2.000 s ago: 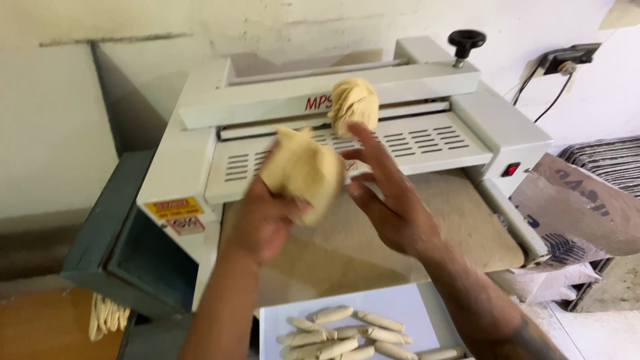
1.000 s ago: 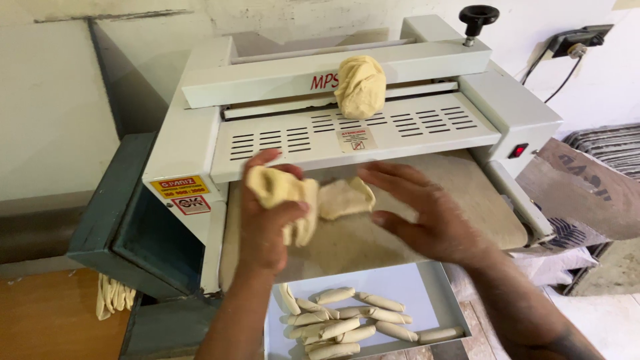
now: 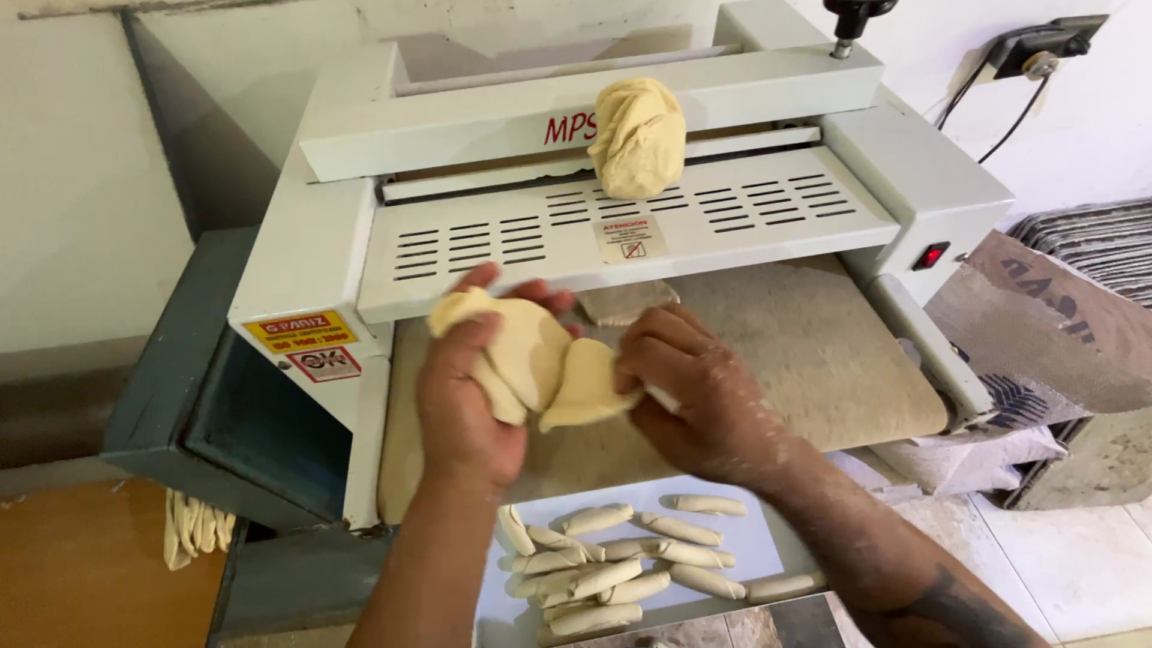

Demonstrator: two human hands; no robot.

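Note:
My left hand (image 3: 477,387) holds a folded piece of pale dough (image 3: 522,346) above the belt (image 3: 774,360) of a white dough moulding machine (image 3: 432,126). With its fingers closed on the right end of that dough, my right hand (image 3: 702,387) stretches a flap outward. A flat dough piece (image 3: 627,301) lies on the belt, partly under the slotted cover. On the cover, leaning against the front bar, rests a larger dough lump (image 3: 639,139). Several rolled dough sticks (image 3: 607,576) lie in a pale tray (image 3: 756,531) below the belt.
A black knob (image 3: 855,18) tops the machine, and a lit red switch (image 3: 931,256) is on its right side. A grey-green metal box (image 3: 207,378) stands at the left, with dough strips (image 3: 193,531) below it. Printed sacks (image 3: 1035,333) and stacked trays (image 3: 1098,252) are at the right.
My right hand, apart from the dough one second ago, now grips its edge. The flat piece that was between my hands now lies on the belt by the cover.

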